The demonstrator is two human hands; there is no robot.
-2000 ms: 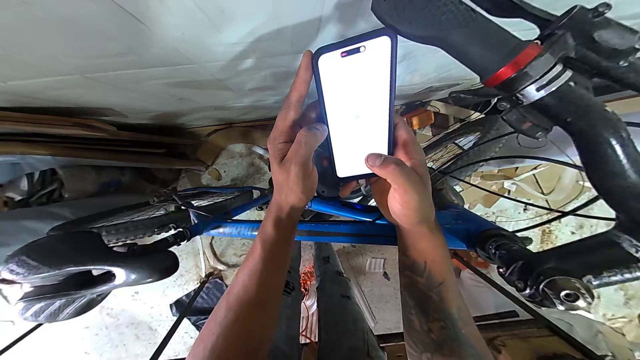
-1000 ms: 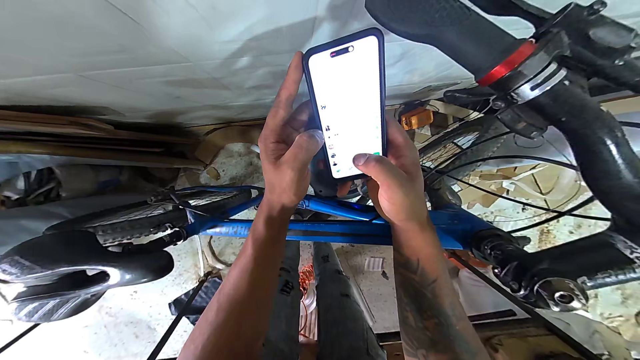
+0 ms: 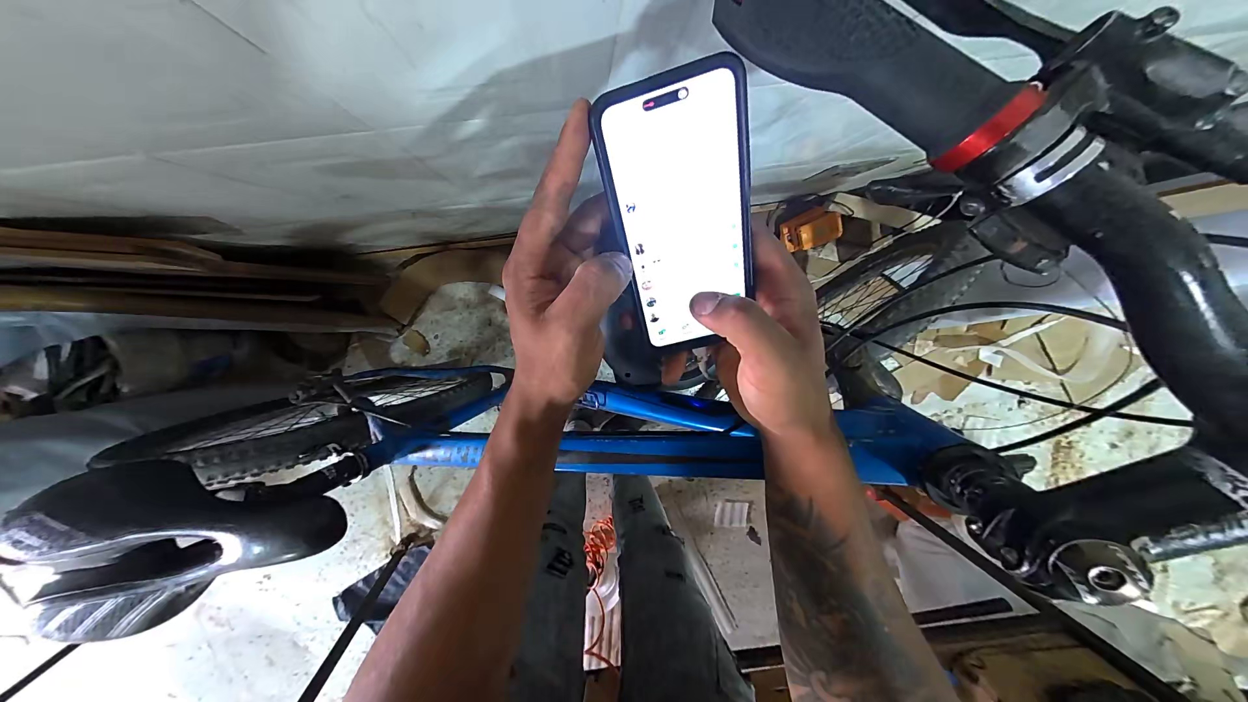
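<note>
A smartphone [image 3: 678,195] in a dark case, its screen lit mostly white with small icons, is held upright between both hands. My left hand [image 3: 565,283] grips its left edge, thumb at the side and index finger extended along the case. My right hand [image 3: 775,341] holds the lower right side, its thumb over the bottom of the screen. Beneath my forearms lies the blue bicycle frame [image 3: 663,456]. The fingers behind the phone are partly hidden.
A black saddle [image 3: 175,522] is at the left, near a wheel [image 3: 322,419]. Black handlebars [image 3: 1141,244] with a grip [image 3: 877,73] fill the right. Wooden boards [image 3: 175,278] lie by the pale wall sheet [image 3: 292,117]. An orange cord [image 3: 598,556] runs between my legs.
The screen was blank white two seconds ago; small icons and rows now show along its sides. Both hands keep hold of the phone.
</note>
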